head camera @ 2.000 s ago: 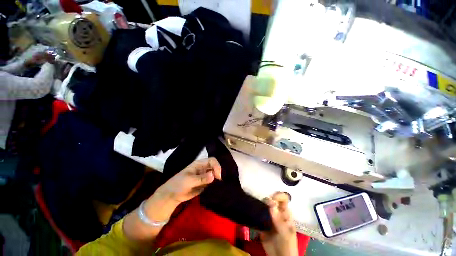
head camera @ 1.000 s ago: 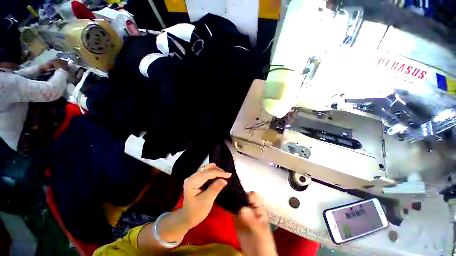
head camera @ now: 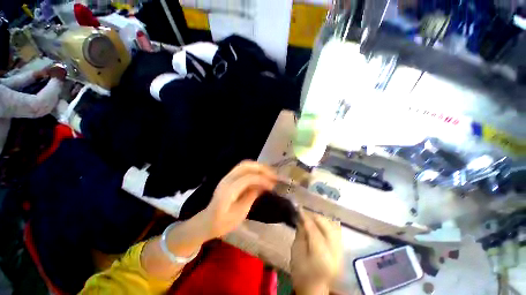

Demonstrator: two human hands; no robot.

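Note:
A black garment piece (head camera: pixel 270 208) is stretched between my two hands, in front of the machine bed's left end. My left hand (head camera: pixel 239 193) is at its upper left side, fingers bent over the cloth; blur hides how firmly they hold it. My right hand (head camera: pixel 314 245) is shut on the piece's right end. The large white coverstitch machine (head camera: pixel 369 98) stands at the right, with its pale bed (head camera: pixel 352 201) just beyond my right hand. The needle area is small and blurred. A large black garment pile (head camera: pixel 213 115) lies left of the machine.
A smartphone (head camera: pixel 389 271) lies at the front right of the table. A red-rimmed tub (head camera: pixel 36 259) with navy cloth (head camera: pixel 86 201) is at lower left. Red cloth (head camera: pixel 222 271) covers my lap. A tan machine (head camera: pixel 101 55) and another person's white sleeve (head camera: pixel 32 101) are at upper left.
Both hands have moved up toward the machine bed with the black piece, and my right hand has also moved right. The view has shifted, and the machine and phone appear lower and further left.

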